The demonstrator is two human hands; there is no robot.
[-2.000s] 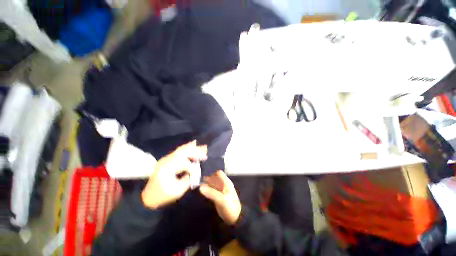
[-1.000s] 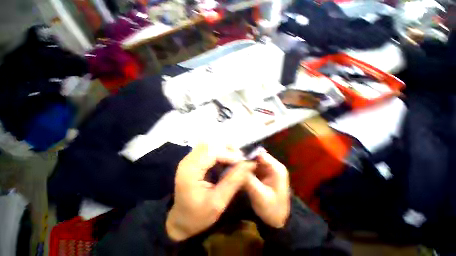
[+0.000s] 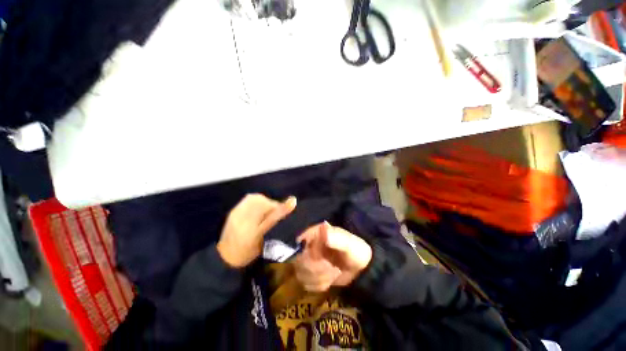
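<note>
Dark cloth [image 3: 309,195] lies over the lap, below the white table's front edge. A small white label [image 3: 280,251] shows between my two hands, beside the dark cloth. My left hand [image 3: 252,227] is at the label's left, with a finger stretched over the cloth; whether it grips the cloth is unclear. My right hand [image 3: 334,257] is at the label's right, its fingertips closed at the dark cloth's edge beside the label. Both hands are slightly blurred.
The white table [image 3: 206,137] holds black-handled scissors [image 3: 368,38], a thin tan stick [image 3: 436,38] and red-handled snips [image 3: 478,68]. A dark smartphone [image 3: 578,89] lies at the right. A red basket [image 3: 86,267] stands left, an orange-red bundle [image 3: 480,185] right.
The view has swung down and closer to the table and lap. The dark cloth now lies over the lap. The hands, together a second ago, are now slightly apart with the white label showing between them.
</note>
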